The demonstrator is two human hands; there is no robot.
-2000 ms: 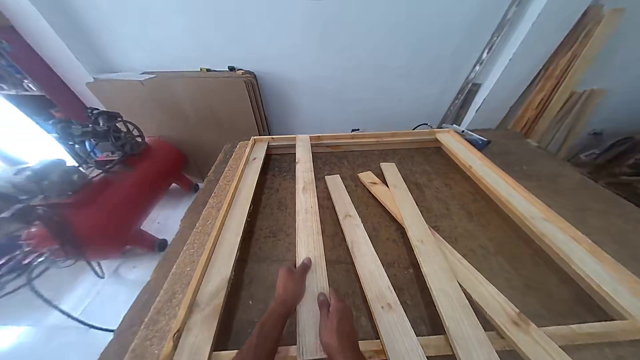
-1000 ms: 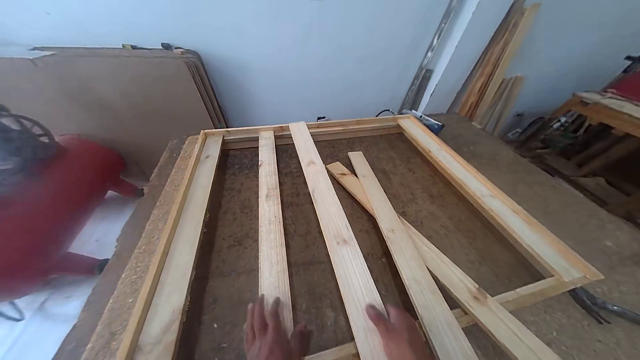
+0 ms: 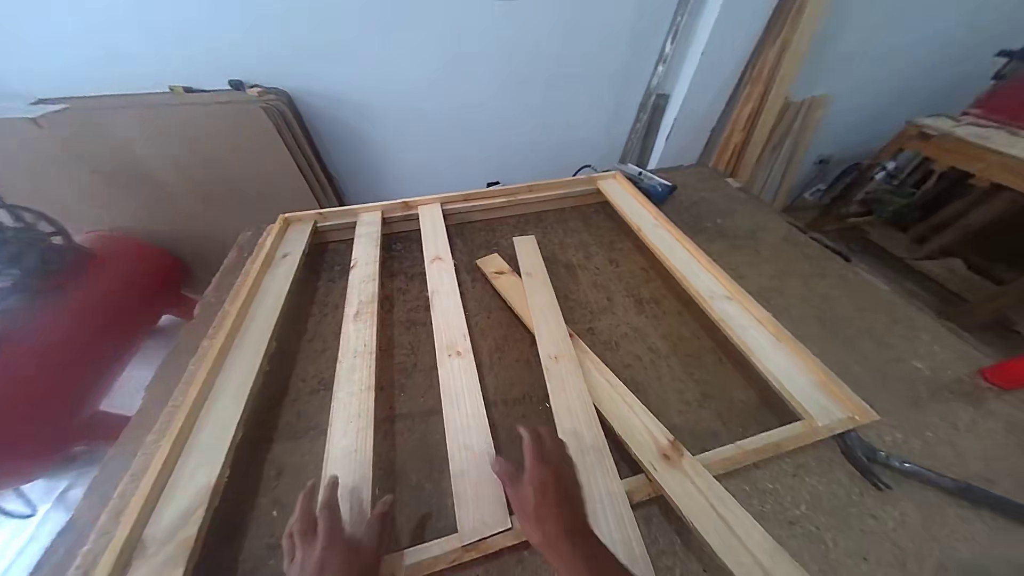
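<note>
A rectangular wooden frame (image 3: pixel 688 272) lies on the worktable, with several loose pine slats in it. My left hand (image 3: pixel 332 532) rests over the near end of the leftmost loose slat (image 3: pixel 358 344), fingers spread. My right hand (image 3: pixel 548 496), thumb and fingers apart, is at the right edge of the near part of the second slat (image 3: pixel 454 344); whether it touches is unclear. Both slats reach the frame's far rail. To the right, a third slat (image 3: pixel 560 368) lies across an angled slat (image 3: pixel 680 456), and both extend past the near rail.
A claw-ended metal bar (image 3: pixel 920 468) lies by the frame's near right corner. A blue tool (image 3: pixel 652 186) sits behind the far right corner. Brown sheets (image 3: pixel 160 152) lean on the wall beyond a red tank (image 3: pixel 96 344). Boards (image 3: pixel 760 104) stand at the back right.
The second slat has moved left and away from me, onto the far rail. My right hand has gone from on top of it to its right edge. The view has shifted right since the first frame.
</note>
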